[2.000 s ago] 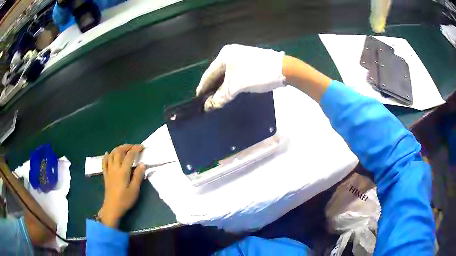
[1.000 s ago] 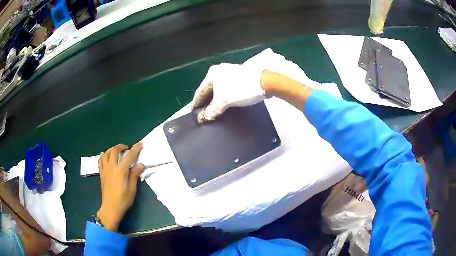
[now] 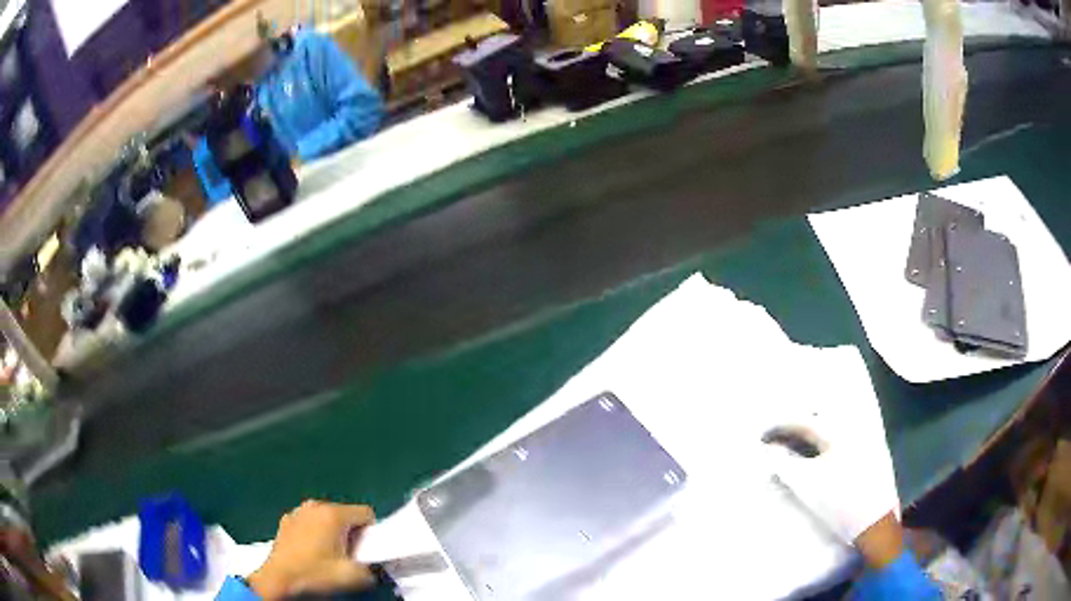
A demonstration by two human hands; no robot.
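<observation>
The housing [image 3: 669, 528] lies on the white padding cloth [image 3: 705, 340], with a dark cover plate [image 3: 552, 493] flat over it. Its handle [image 3: 413, 566] points left. My left hand [image 3: 317, 546] grips the handle near its end. My right hand [image 3: 822, 470], in a white glove, is over the cloth to the right of the cover, apart from it. The glove is blurred and blends with the cloth, so its fingers are hard to tell.
More cover plates [image 3: 981, 282] lie stacked on a white sheet [image 3: 875, 252] at the right. A blue parts bin [image 3: 173, 542] is at lower left. A dark conveyor belt [image 3: 470, 282] runs behind. A person in blue [image 3: 311, 94] is beyond it.
My right hand has let go of the cover plate and moved right. The plate came down onto the housing. The view has tilted up, showing more of the far side. My left hand stays at the handle.
</observation>
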